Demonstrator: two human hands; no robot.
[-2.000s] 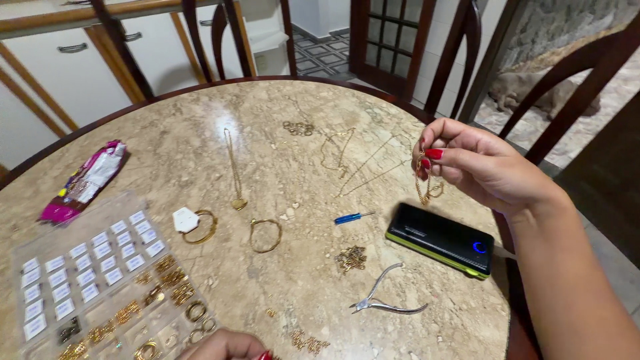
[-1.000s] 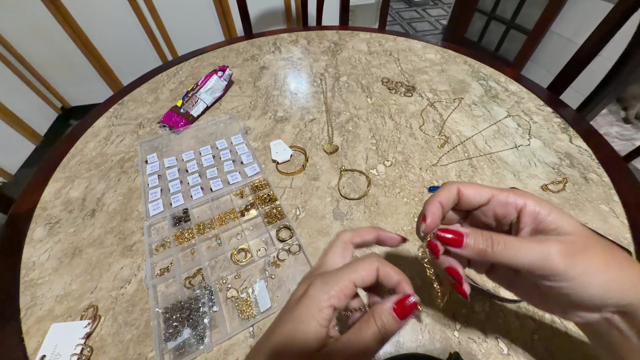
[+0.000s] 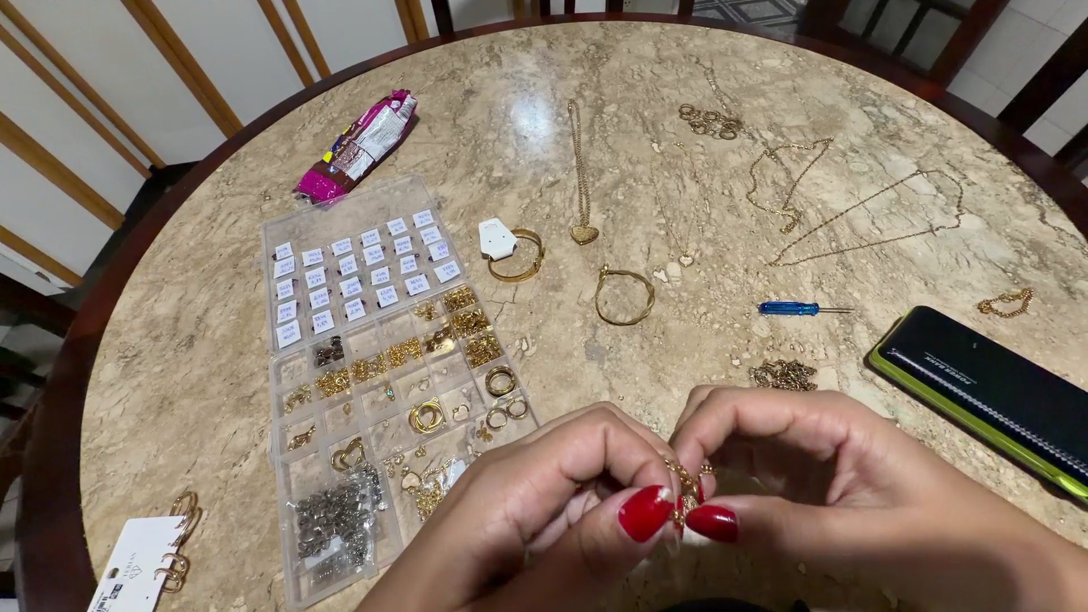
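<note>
Low in the view, my left hand (image 3: pixel 586 493) and my right hand (image 3: pixel 799 476) meet, pinching a small gold chain (image 3: pixel 687 489) between thumbs and fingertips; the fingers hide most of it. Just beyond my right hand lies a little pile of chain (image 3: pixel 782 375), with a blue screwdriver (image 3: pixel 789 308) farther back. Left of my left hand is a clear plastic organizer box (image 3: pixel 276 374) holding gold and silver-coloured findings, its lid lined with small written labels. Past my hands lie a twisted bangle (image 3: pixel 625 297), a bangle with a white tag (image 3: pixel 516 255) and a heart pendant necklace (image 3: pixel 583 231).
A black and green power bank (image 3: pixel 986 391) lies at the right, below a short gold chain (image 3: pixel 1005 303). Thin chains (image 3: pixel 867 212) and linked rings (image 3: pixel 710 121) are spread at the back. A magenta packet (image 3: pixel 361 149) lies back left; a card with gold hoops (image 3: pixel 140 561) is front left.
My hands have come together around the gold chain, which hung from my right fingers a second ago. My left hand has moved in from the table's near part. The view has shifted.
</note>
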